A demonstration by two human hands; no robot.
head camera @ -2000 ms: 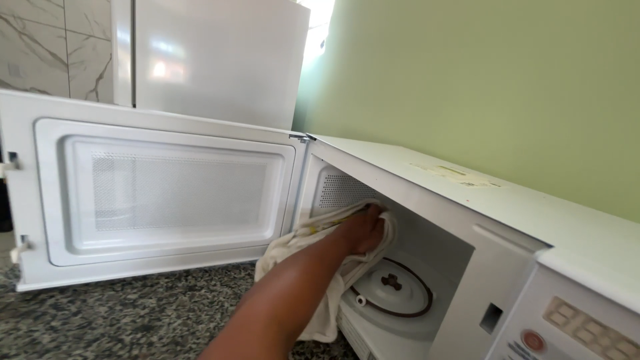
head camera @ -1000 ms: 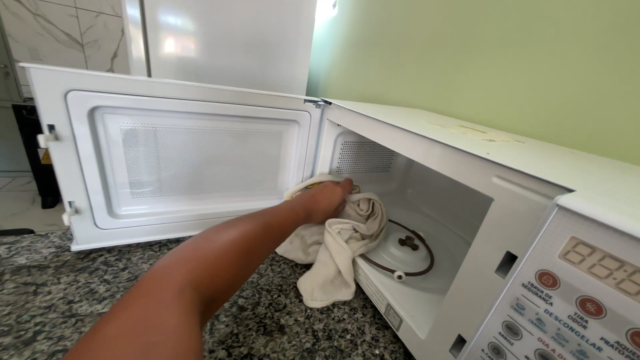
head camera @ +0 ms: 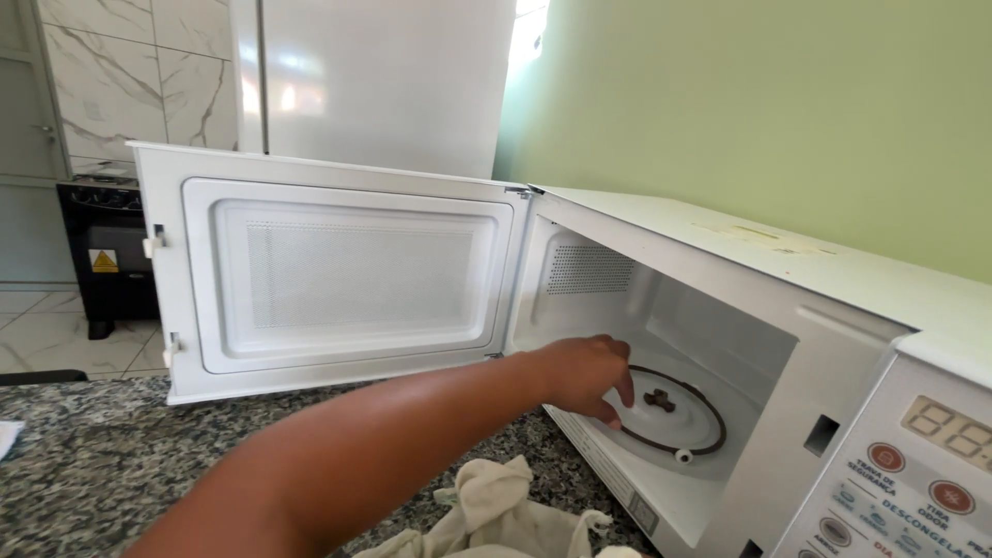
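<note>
My left hand [head camera: 593,380] reaches from the lower left into the open microwave oven [head camera: 845,310], its fingers spread and curved down. Its fingertips are at the left side of the dark roller ring [head camera: 721,422] on the cavity floor; whether they touch it I cannot tell. Inside the ring sits the small brown turntable coupler [head camera: 659,400]. A white roller wheel [head camera: 683,456] shows on the ring's near side. A crumpled off-white cloth [head camera: 496,504] is at the bottom edge, below my forearm, partly cut off. My right hand is out of view.
The microwave door [head camera: 349,271] stands swung wide to the left over the speckled granite counter [head camera: 85,457]. The control panel [head camera: 914,473] is at the right. Behind are a white refrigerator [head camera: 387,85], a green wall [head camera: 759,101] and a black stove [head camera: 116,256].
My left hand has let go of the cloth, which it held at the cavity opening, and is now over the roller ring. The cloth has come down to the bottom of the view.
</note>
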